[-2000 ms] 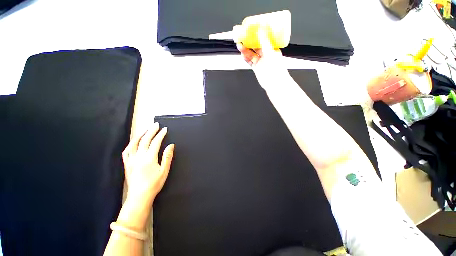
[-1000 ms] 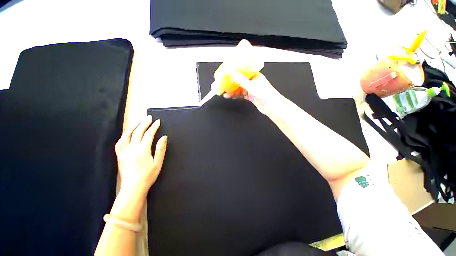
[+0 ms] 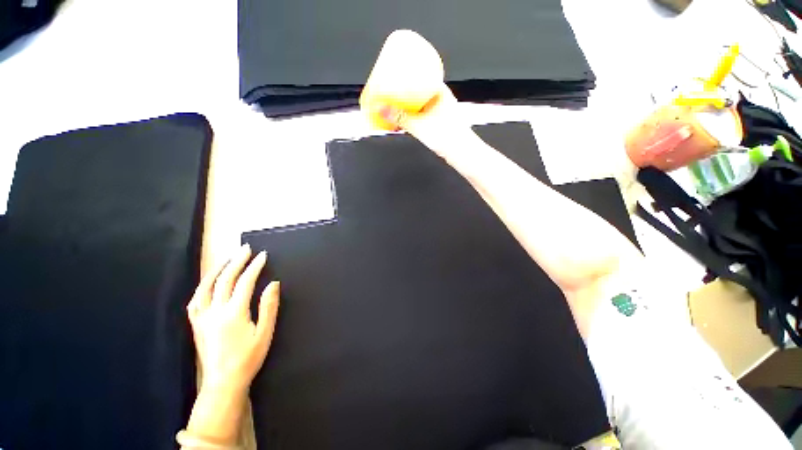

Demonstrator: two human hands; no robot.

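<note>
A large black cut panel with square notches at its far corners lies flat before me. A thin pale line runs along its far left edges. My left hand lies flat on the panel's left edge, fingers apart, holding nothing. My right hand holds the orange-yellow glue bottle at the panel's far edge, its base tilted up and away. The nozzle tip is hidden or too faint to make out.
A thick stack of black panels lies at the far side. Another black panel lies at left. At right are a red-pink tub with yellow snips, a clear bottle with green cap, tangled black strips and a carton.
My right hand moved the bottle from level over the stack down to the notch's inner corner, then along to the far edge of the panel. My left hand stays on the left edge.
</note>
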